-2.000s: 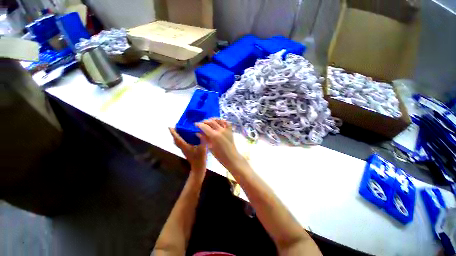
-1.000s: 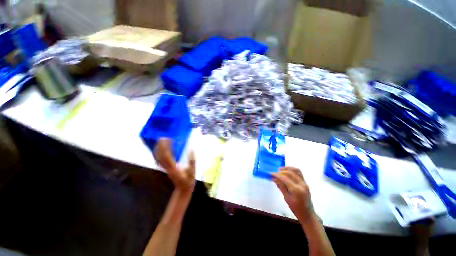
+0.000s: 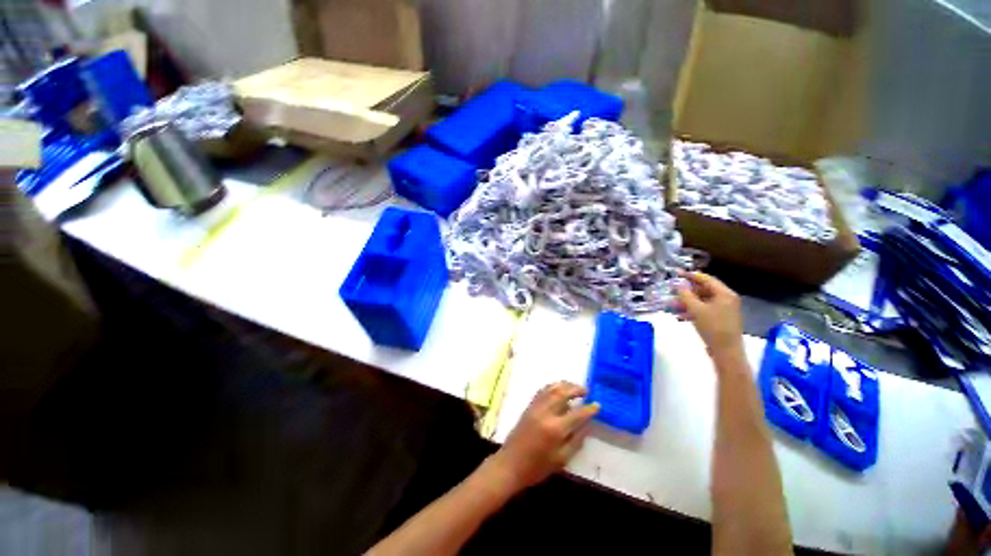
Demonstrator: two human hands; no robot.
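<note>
A single empty blue blister tray (image 3: 621,373) lies on the white tabletop in front of me. My left hand (image 3: 552,430) is at its lower left edge, fingertips touching or very close to it. My right hand (image 3: 706,304) is at the right edge of the heap of white coiled cables (image 3: 571,217), fingers bent; whether it grips a cable cannot be told. The stack of empty blue trays (image 3: 399,277) stands left of the heap. Two filled trays (image 3: 823,395) with white coils and white pieces lie side by side at the right.
An open carton (image 3: 761,241) of small white pieces stands behind right. Flattened boxes (image 3: 935,293) lie far right. Spare blue stacks (image 3: 478,125) and a second carton (image 3: 326,100) are at the rear. A kettle (image 3: 174,168) stands far left. A yellow strip (image 3: 494,375) lies near the front edge.
One tray has come off the stack and now lies on the table. My left hand has left the stack and moved right to the tray. My right hand has released the tray and moved to the heap.
</note>
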